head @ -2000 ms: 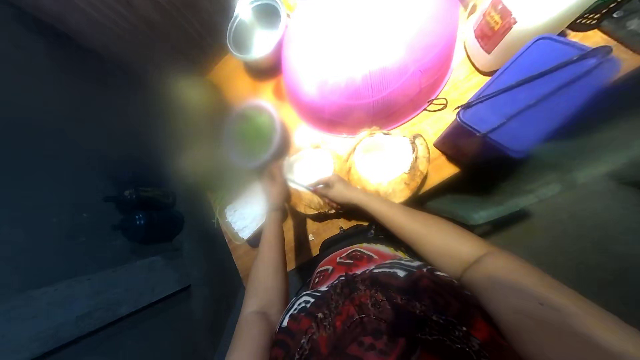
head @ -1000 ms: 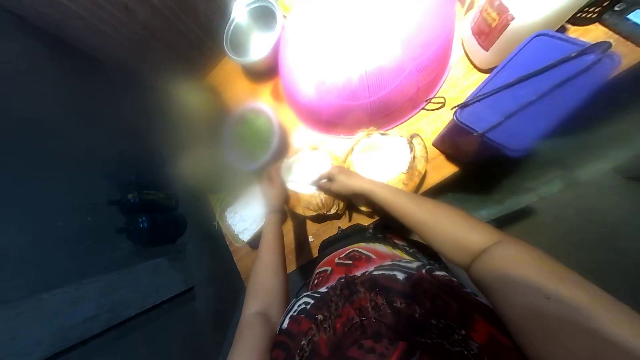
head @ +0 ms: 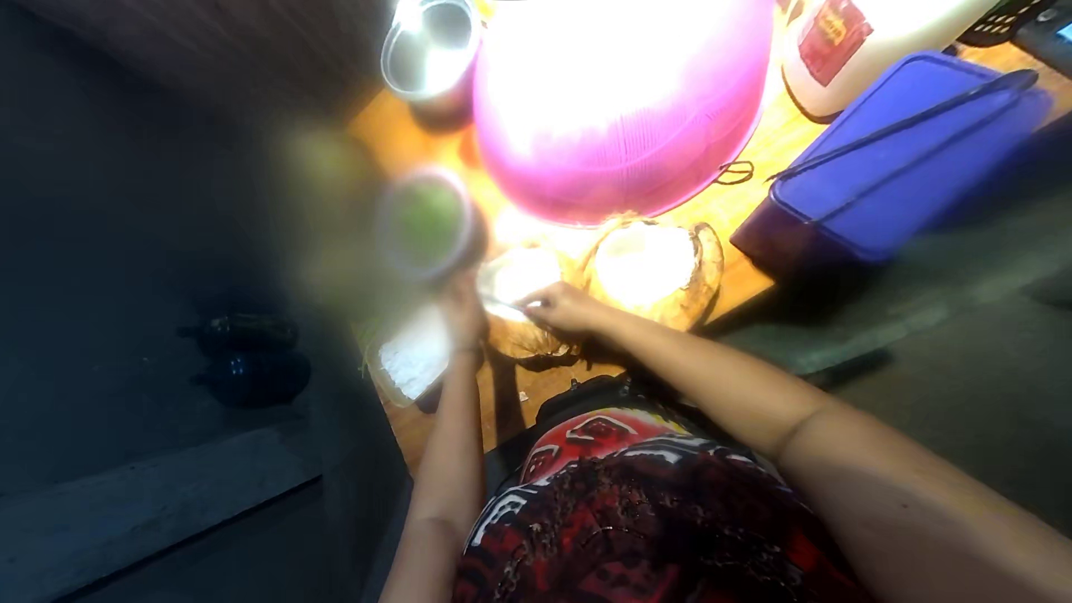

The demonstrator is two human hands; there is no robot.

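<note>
My right hand (head: 563,308) is closed on a thin pale utensil (head: 501,301), likely a knife or spoon, whose tip lies over a glare-lit round bowl or shell with a brown fibrous side (head: 528,337). My left hand (head: 463,314) is at the left edge of that round thing, just below a blurred cup with green contents (head: 425,224); its fingers are blurred, and whether it holds anything is unclear. To the right of the round thing stands a second one, brown-rimmed with bright white contents (head: 646,264). A clear container with white contents (head: 414,356) lies left of my left wrist.
A large pink plastic basin (head: 620,159) stands behind the round things. At back left is a metallic or clear cup (head: 431,50). A blue-lidded box (head: 913,159) with a dark strap and a pale jug with a red label (head: 871,42) are at right. Dark bottles (head: 255,377) lie at lower left.
My right hand has shifted slightly between the two round things and stays near the left one. My left hand has hardly moved.
</note>
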